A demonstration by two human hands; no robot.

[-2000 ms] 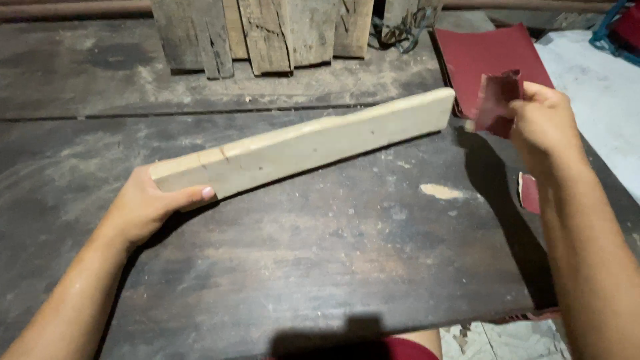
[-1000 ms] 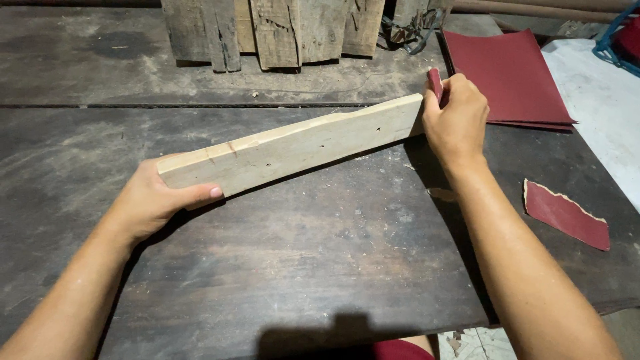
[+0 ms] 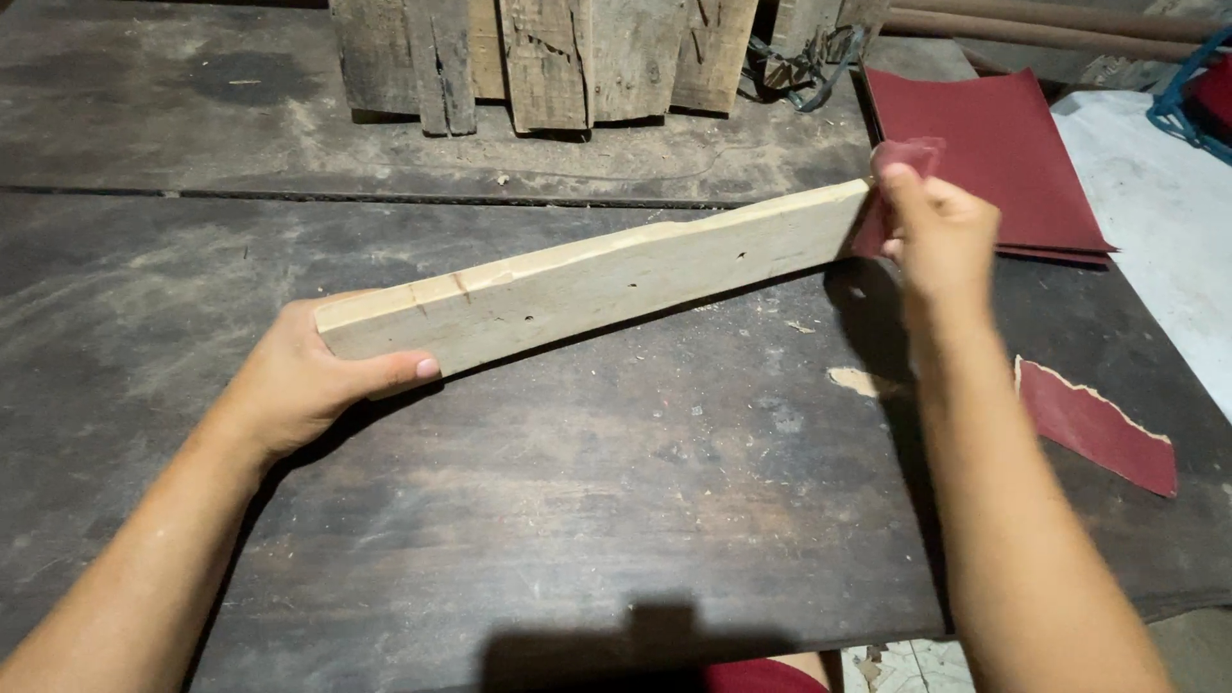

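A pale wooden board (image 3: pixel 597 279) with small dark holes in its face stands on its long edge, slanting up to the right over the dark wooden table (image 3: pixel 577 500). My left hand (image 3: pixel 318 366) grips its left end, thumb on the near face. At the far right end, my right hand (image 3: pixel 938 221) holds a piece of red sandpaper (image 3: pixel 908 156) against or beside the board's end; the hand is somewhat blurred. A torn piece of red sandpaper (image 3: pixel 1097 423) lies on the table right of my right forearm.
Red sandpaper sheets (image 3: pixel 991 164) lie stacked at the back right, beside a white cloth or sheet (image 3: pixel 1136 212). Several rough wooden planks (image 3: pixel 635 58) stand at the back, with a dark tangled strap (image 3: pixel 813 82) near them. The table's front edge shows at the lower right.
My right hand, held off the board's right end two seconds ago, has come in to that end with the sandpaper. My left hand keeps its grip on the left end.
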